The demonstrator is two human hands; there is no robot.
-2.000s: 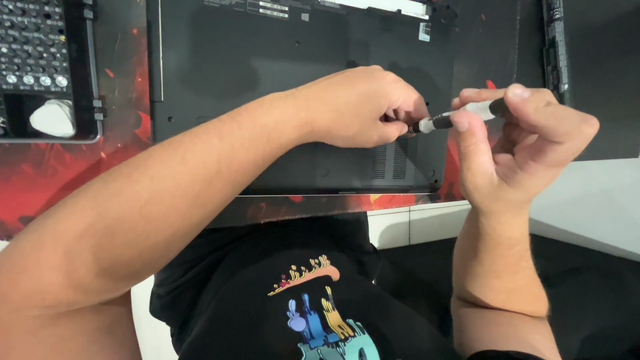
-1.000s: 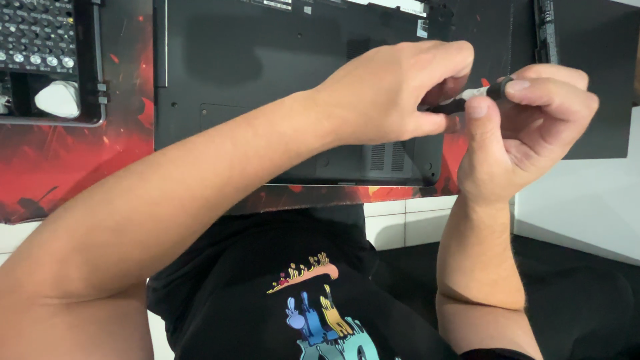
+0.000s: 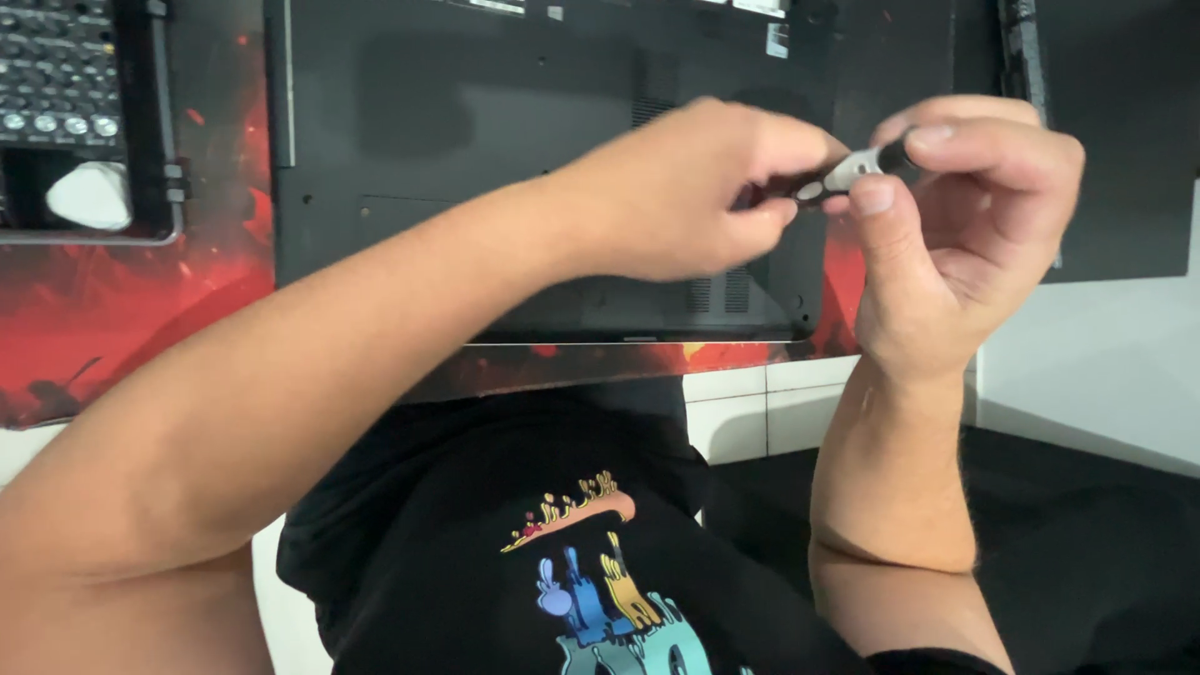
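Above the right part of the laptop's black underside (image 3: 422,122), both hands meet at a slim grey-and-black pen-like tool (image 3: 851,172), perhaps an electric screwdriver. My right hand (image 3: 975,206) grips its black end between thumb and fingers. My left hand (image 3: 694,187) reaches in from the left, its fingertips closed around the tool's other end. Those fingers hide the tip, and whether a small part is between them cannot be seen. The laptop lies bottom up, with vents and screw holes showing.
At the upper left, an open black case (image 3: 173,122) holds rows of bits and a white plastic piece (image 3: 91,195). A red-and-black desk mat (image 3: 131,309) lies under the laptop. A dark panel (image 3: 1125,141) is at the right. The mat's front edge runs near my torso.
Two seconds ago the left fingers were low over the laptop at the tool's tip; they have since risen and moved right. The tool stays in the right hand.
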